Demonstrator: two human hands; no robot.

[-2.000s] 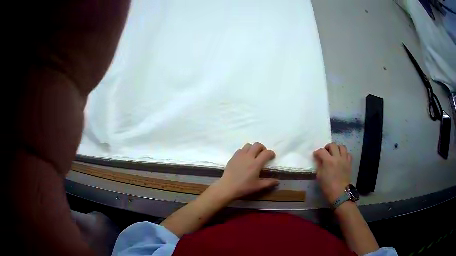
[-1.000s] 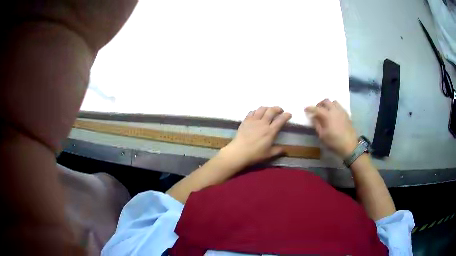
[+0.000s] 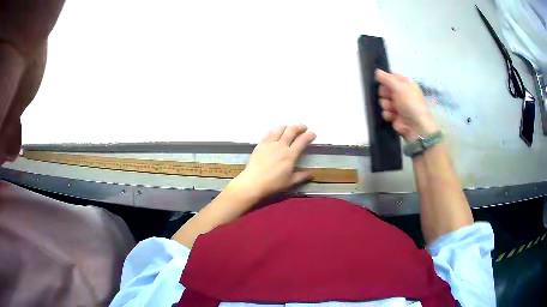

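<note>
The white fabric lay point(image 3: 198, 72) covers the table in front of me, its near edge straight. My left hand point(image 3: 279, 159) lies on the near edge of the lay, fingertips on the cloth, with its thumb over the tan ruler point(image 3: 150, 165). The ruler lies along the table's near side. My right hand point(image 3: 405, 105) grips the black weight bar point(image 3: 379, 108) near its middle, at the right edge of the lay. Whether the bar is lifted or resting cannot be told.
Large black shears point(image 3: 508, 66) lie on the right of the table point(image 3: 462, 78), beside a small dark rectangle point(image 3: 527, 120). White cloth point(image 3: 522, 27) is at the upper right. Another person point(image 3: 57, 249) is close on my left. The metal table rim point(image 3: 138, 193) runs before me.
My right hand has left the fabric corner and taken hold of the black bar, which has moved left to the lay's right edge. My left hand stays at the near edge.
</note>
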